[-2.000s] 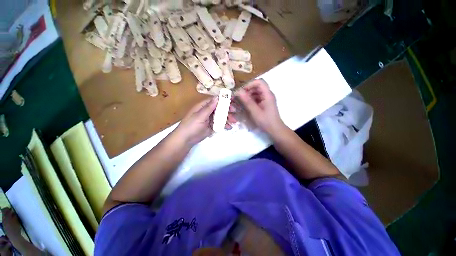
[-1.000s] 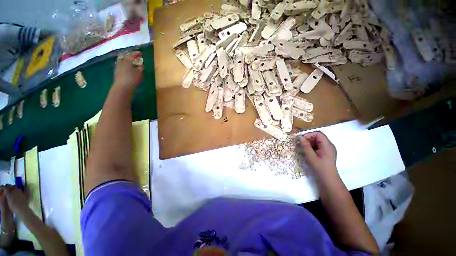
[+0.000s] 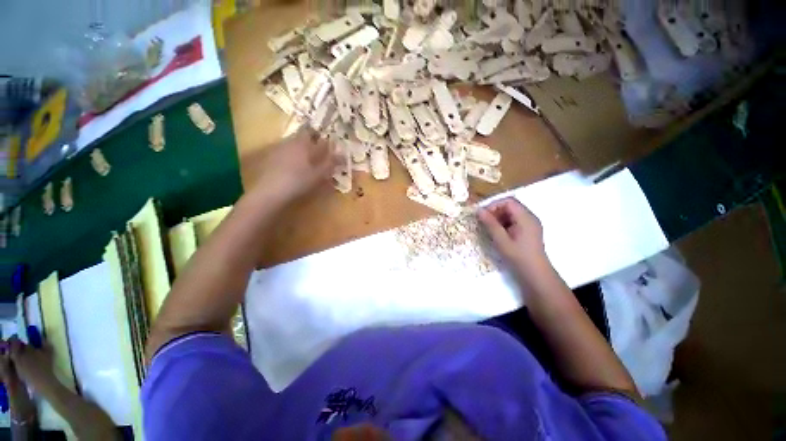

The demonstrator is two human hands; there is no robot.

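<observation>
Beige housings with dark holes lie in a heap (image 3: 414, 112) on a brown cardboard sheet (image 3: 379, 220). My left hand (image 3: 302, 164) is at the heap's left edge, blurred, its fingertips over housings; whether it grips one cannot be told. My right hand (image 3: 515, 231) is at the right side of the tiny copper-tan fittings (image 3: 444, 245), thumb and forefinger close together; whether a fitting is between them is too small to tell. The fittings are scattered on a white sheet (image 3: 327, 314).
Spaced housings (image 3: 157, 133) lie on the green surface (image 3: 129, 185) at left. Yellow-edged boards (image 3: 148, 250) stand at lower left, near another person's hands (image 3: 30, 362). A clear plastic bag of parts (image 3: 681, 95) is at upper right. A white plastic bag (image 3: 655, 297) and carton (image 3: 732, 344) are at lower right.
My left hand first held a housing over the white sheet, then reached to the green surface; now it is back at the heap. One more housing lies on the green surface. The view has shifted.
</observation>
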